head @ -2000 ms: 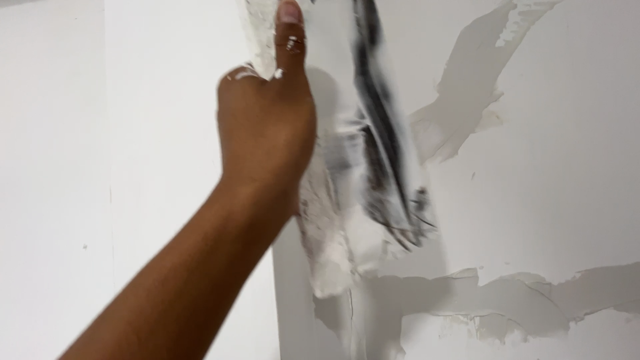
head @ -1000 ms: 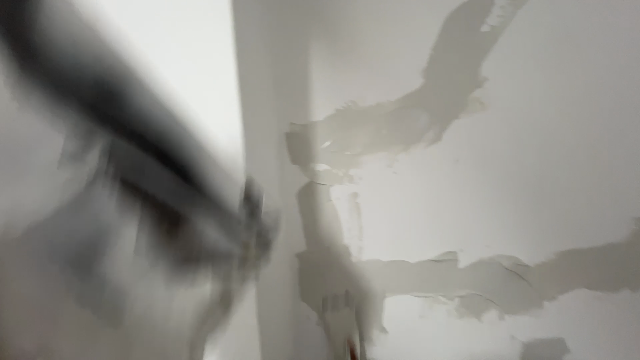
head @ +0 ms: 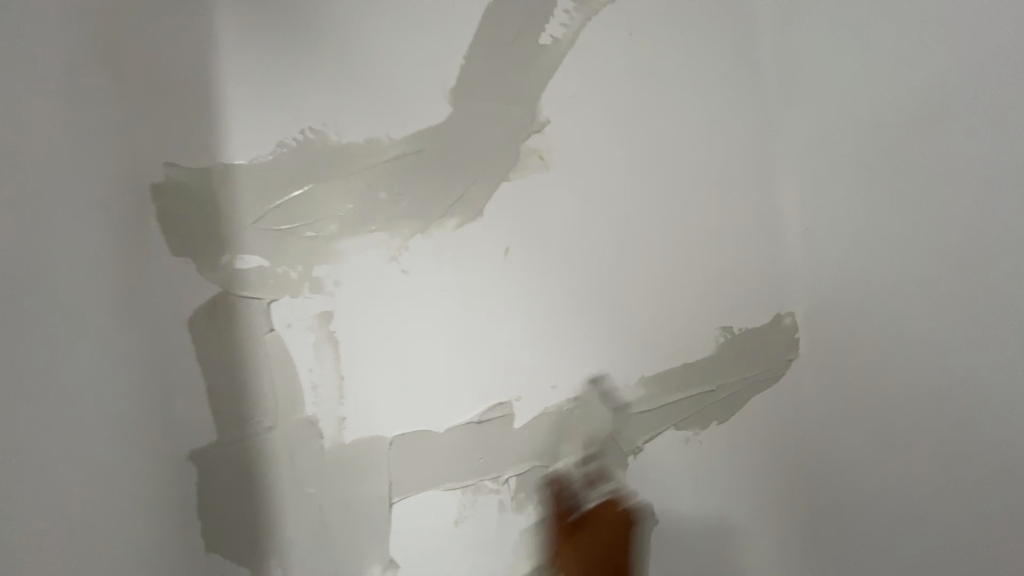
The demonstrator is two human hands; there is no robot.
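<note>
At the lower right of centre, my right hand [head: 596, 524], blurred, is closed on a putty knife [head: 596, 408]. The blade lies against or just over a band of grey joint compound [head: 456, 460] that slants up to the right across the white wall. Another band of compound [head: 384, 180] runs above it and turns up at the top. A broad vertical patch of compound [head: 248, 464] joins the two at the left. My left hand is out of view.
The white wall [head: 680, 240] fills the view, with a shadow [head: 104, 320] down its left side. Compound ridges and ragged edges stand out on its surface.
My left hand, holding a compound-smeared tool two seconds ago, has left the view. The view has shifted right along the wall. The putty knife is now at the lower band.
</note>
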